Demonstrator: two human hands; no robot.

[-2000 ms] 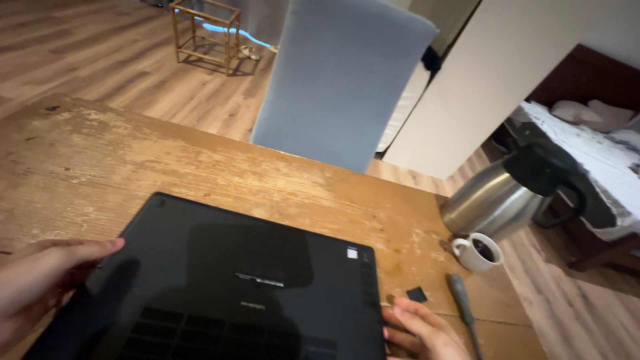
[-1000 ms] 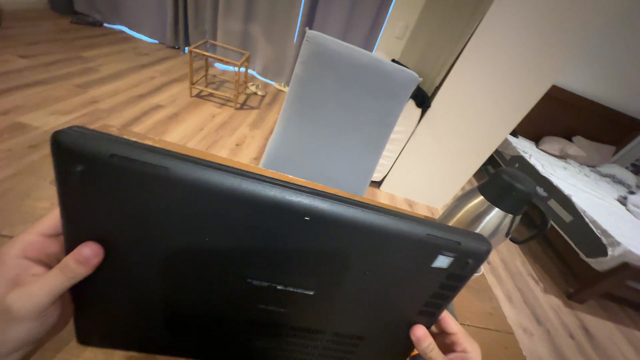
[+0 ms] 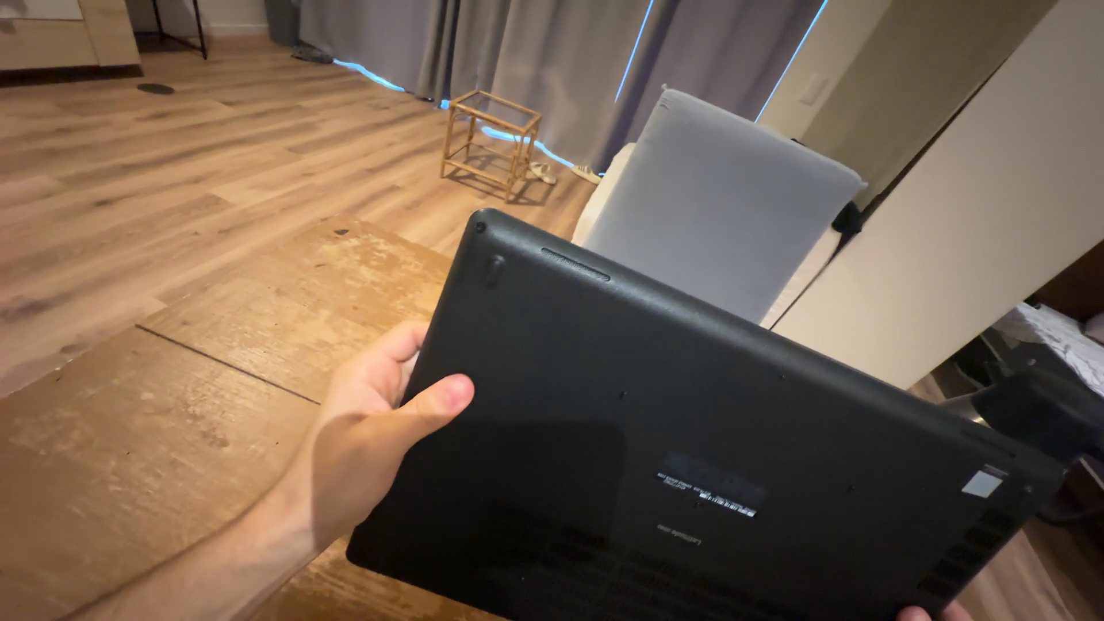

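Note:
A closed black laptop [image 3: 690, 414] is held up at a tilt over the wooden table [image 3: 198, 414], its underside with vents, rubber foot and labels facing me. My left hand [image 3: 379, 423] grips its left edge, thumb on the underside and fingers behind. Only fingertips of my right hand [image 3: 931, 613] show at the bottom right, against the laptop's lower right edge; the rest of that hand is out of frame.
A grey chair back [image 3: 716, 198] stands beyond the table. The metal jug [image 3: 1026, 414] at the right is partly hidden behind the laptop. Farther off are a small wooden-framed side table [image 3: 492, 142], curtains [image 3: 543, 69] and a bed [image 3: 1056, 345].
From lying low over the table two seconds ago, the laptop has been raised and tilted; since one second ago it has shifted right. My right hand has mostly left view. The view has swung left.

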